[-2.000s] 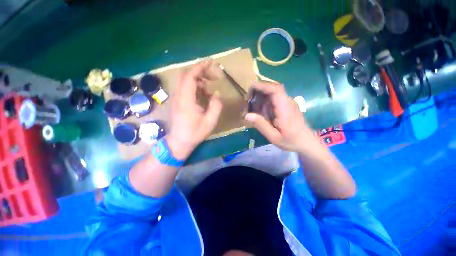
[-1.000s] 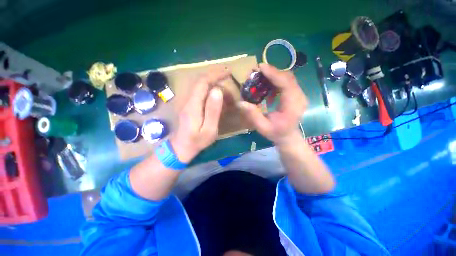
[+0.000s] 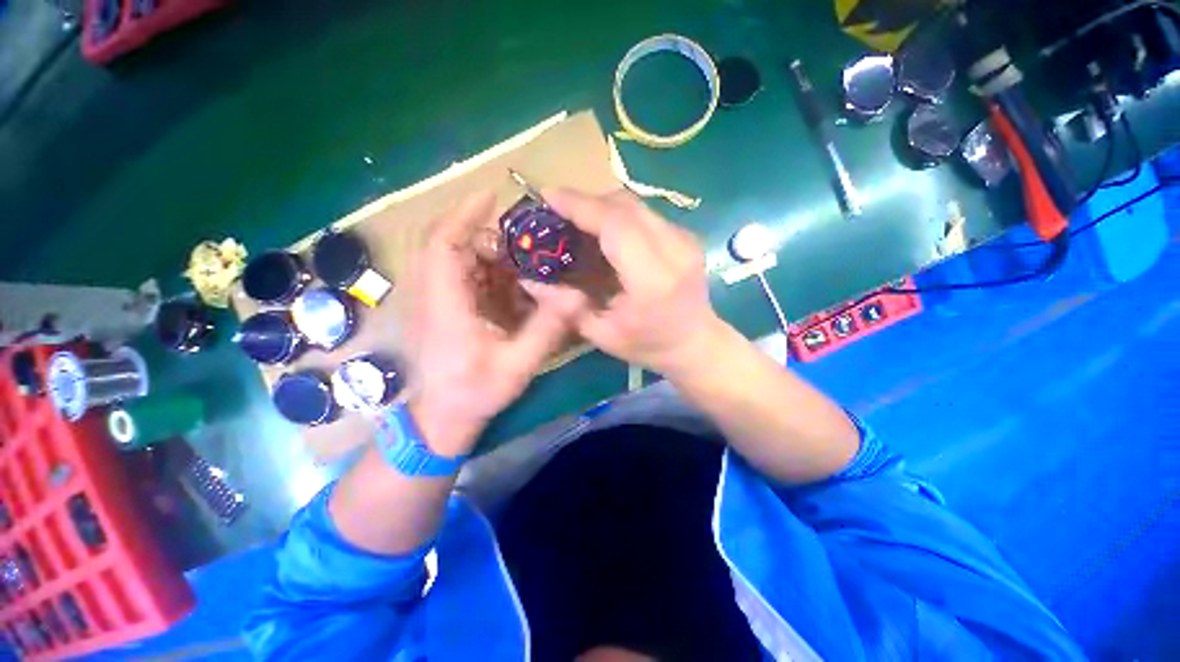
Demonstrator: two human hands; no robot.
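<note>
A round dark watch case (image 3: pixel 540 246) with a lit screen showing red and white marks is held above the cardboard sheet (image 3: pixel 427 207). My right hand (image 3: pixel 637 269) grips it from the right side. My left hand (image 3: pixel 469 310) is close at its left side, fingers curved and blurred; whether it touches the watch is hard to tell. A thin tool tip (image 3: pixel 523 182) shows just above the watch; the rest is hidden.
Several round black discs (image 3: pixel 272 277) and a small white-yellow piece (image 3: pixel 370 286) lie left. Masking tape (image 3: pixel 625 91) is beyond the cardboard. A red parts tray (image 3: pixel 104 556) is far left, a white puck (image 3: pixel 751 242) and red power strip (image 3: pixel 854 320) right, a red-orange handled tool (image 3: pixel 1029 175) farther right.
The watch in my right hand has moved left, close to my left hand, and its screen now faces up, lit with red and white marks. The white puck has come into clear view.
</note>
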